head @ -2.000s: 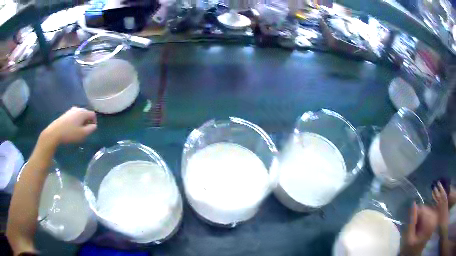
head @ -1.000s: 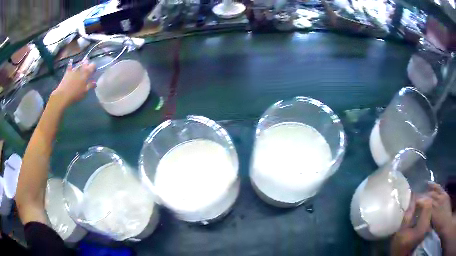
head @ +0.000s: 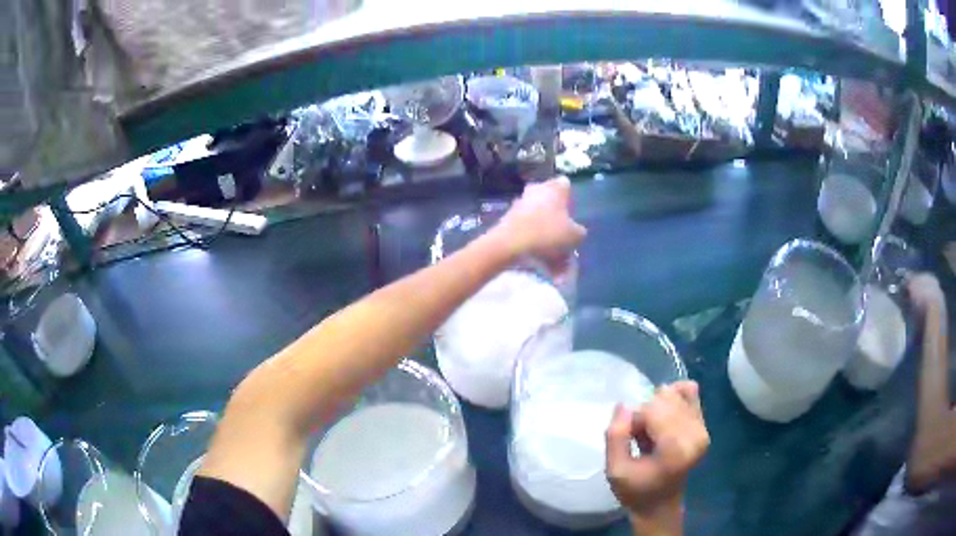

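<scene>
Clear-walled tanks with white lower bodies stand on the dark green bench. My left hand [head: 543, 225] reaches across and is closed at the far rim of the back centre tank [head: 493, 335]. My forearm crosses in front of that tank and above a nearer tank [head: 393, 471]. My right hand [head: 663, 445] has curled fingers at the right side of the front centre tank [head: 571, 403]. Its grip on that rim is unclear. The back and front centre tanks overlap in view.
Another tank [head: 791, 340] stands at the right; a person's hand [head: 925, 293] is by a tank [head: 878, 340] beyond it. More tanks are at the lower left, with a small white bowl [head: 65, 335] behind. A green shelf beam [head: 503, 52] crosses above the clutter.
My left hand has moved from the back left tank to the back centre tank. My right hand is now at the front centre tank. The view has shifted and shows the shelf beam.
</scene>
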